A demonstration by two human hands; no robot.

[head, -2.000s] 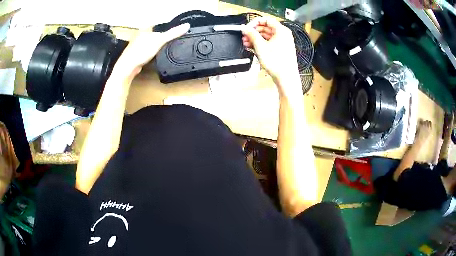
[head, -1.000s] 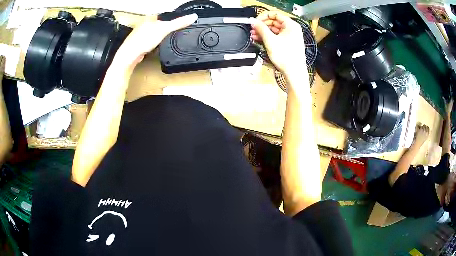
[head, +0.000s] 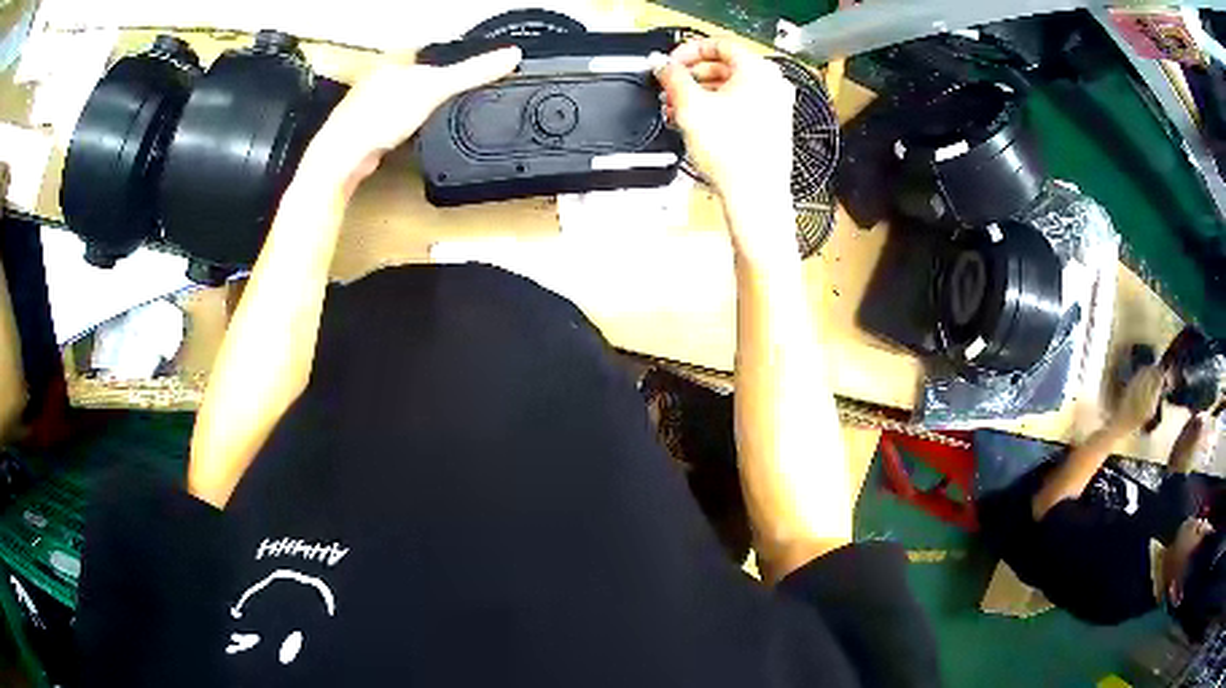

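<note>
A black fan unit lies with its oblong base underside towards me, showing an oval recess and a round centre detail. One pale strip is on the base's near edge, another pale strip on its far edge. My left hand holds the base at its left end, thumb along the far edge. My right hand has finger and thumb together at the right end of the far strip; whether they grip it is too small to tell. Black grilles lie partly behind my right hand.
Black fan housings stand at the left. More fan units lie at the right on a shiny plastic bag. White paper lies along the near bench edge. Another person works at the far right, beside a red object.
Over the last second both hands and the base shift only slightly in view. Since the earliest frame, the far strip lies flatter along the edge. The person at the right now has a black part at the hands.
</note>
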